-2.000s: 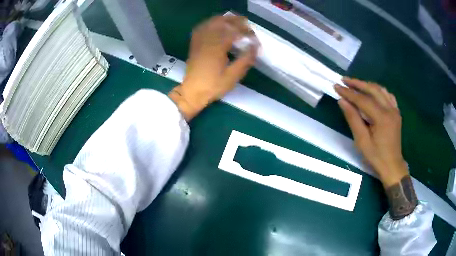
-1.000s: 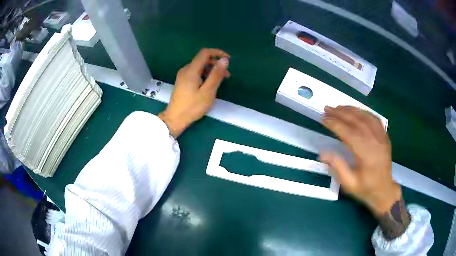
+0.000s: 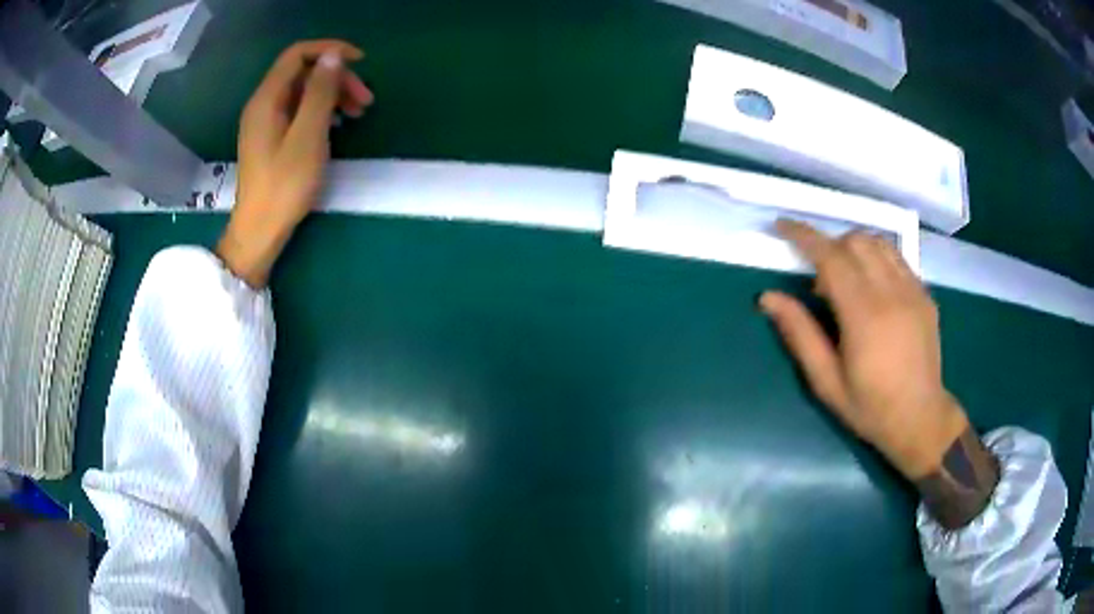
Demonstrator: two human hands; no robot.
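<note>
A white insert card (image 3: 708, 242) with a long watch-shaped slot lies across the pale edge rail, right of centre. My right hand (image 3: 870, 324) has its fingertips on the card's right part, with thumb and fingers apart. A plain-faced white box (image 3: 828, 134) with a dark round spot lies just beyond the card on the conveyor. My left hand (image 3: 288, 144) is raised over the rail and belt at the left, fingers curled and apart, with nothing seen in it.
A thick stack of cream-white card pieces (image 3: 42, 324) stands at the left edge. A grey upright post (image 3: 102, 108) is bolted to the rail (image 3: 468, 192). Printed boxes lie on the belt at the top left (image 3: 150, 54) and top right (image 3: 828, 26).
The insert card has moved from the bench up onto the rail beside the plain box, under my right fingers. My left hand has shifted left in view. The camera view has turned.
</note>
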